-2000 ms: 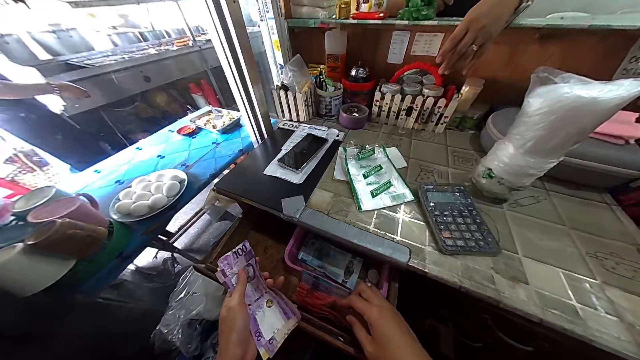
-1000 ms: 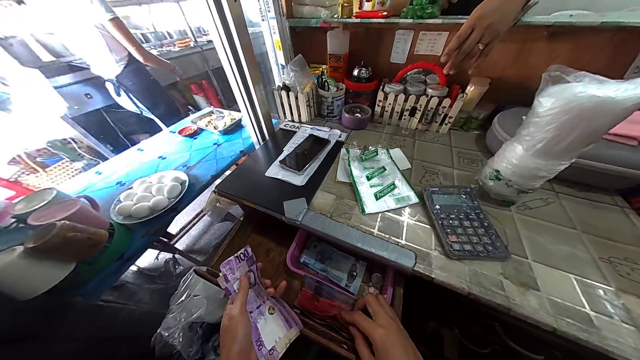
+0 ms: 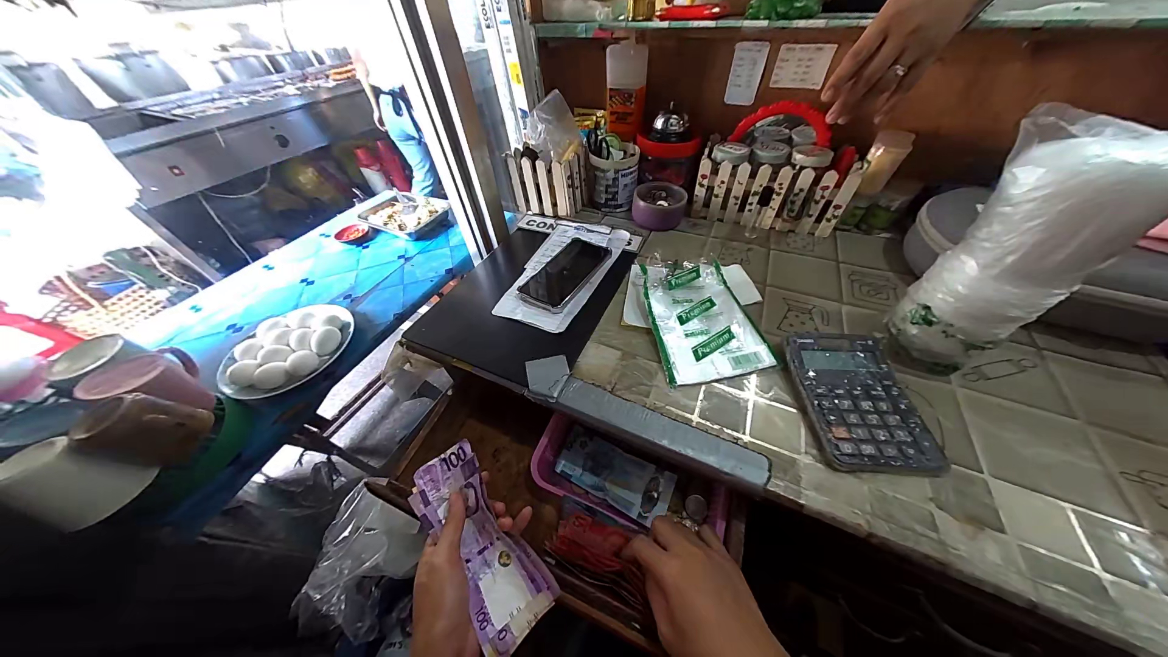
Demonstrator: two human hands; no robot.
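My left hand point(image 3: 449, 570) holds a small stack of purple 100 banknotes point(image 3: 488, 557) above the open wooden drawer point(image 3: 484, 429). Over the drawer's right part, my right hand point(image 3: 689, 579) has its fingertips at the red banknotes point(image 3: 598, 552) and the coins point(image 3: 695, 507); whether it grips any is hidden. Behind it, a pink plastic basket point(image 3: 540, 461) holds blue banknotes point(image 3: 611, 474) and coins. On the tiled counter above lie a calculator point(image 3: 862, 401) and a green and white plastic packet point(image 3: 703, 324). A smartphone point(image 3: 566, 272) rests on white paper on a black board.
A roll of clear plastic bags point(image 3: 1040, 237) leans at the right. Another person's hand point(image 3: 899, 59) reaches in below the glass shelf point(image 3: 1022, 20). Picket-fence holders point(image 3: 776, 196) stand at the back. A plate of eggs point(image 3: 287, 351) and mugs point(image 3: 151, 429) stand on the blue table point(image 3: 383, 283).
My left hand keeps hold of the purple banknotes. My right hand stays in the drawer, its fingers shifted among the notes and coins. Beyond the window, a person has moved away from the table.
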